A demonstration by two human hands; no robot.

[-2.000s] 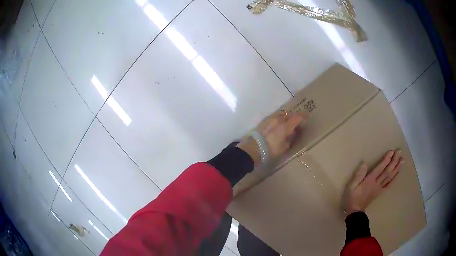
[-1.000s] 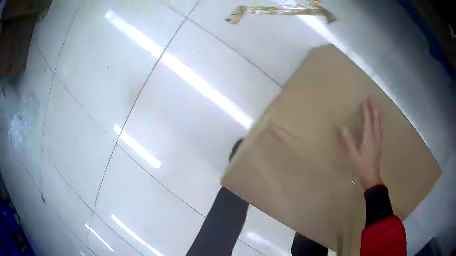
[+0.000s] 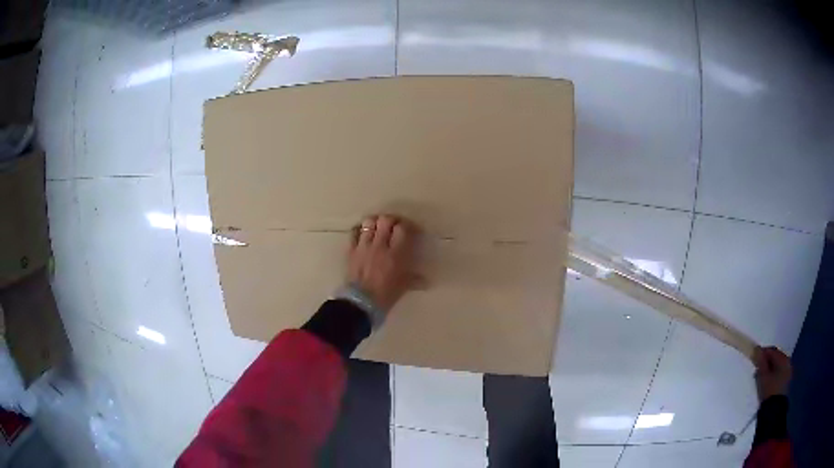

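A large brown carton [image 3: 475, 164] lies on the floor in front of my legs, its centre seam running left to right. My left hand [image 3: 384, 260] rests on its top at the seam, fingers bent against the cardboard and thumb spread. My right hand [image 3: 775, 366] grips the far end of a long strip of packing tape [image 3: 672, 303]. The strip stretches from the carton's right edge at the seam. A short shiny bit of tape shows at the seam's left end. No blade shows in either hand.
Crumpled yellowish peeled tape [image 3: 261, 57] lies on the tiles beyond the carton's far left corner. Brown cartons [image 3: 26, 228] stand at the left edge, with clear film [image 3: 87, 420] at lower left. A small object [image 3: 727, 439] lies near my right sleeve.
The view has swung, and the carton now sits squarely ahead. My right hand has left its top and holds a tape strip out to the right. My left hand is back in view on the seam.
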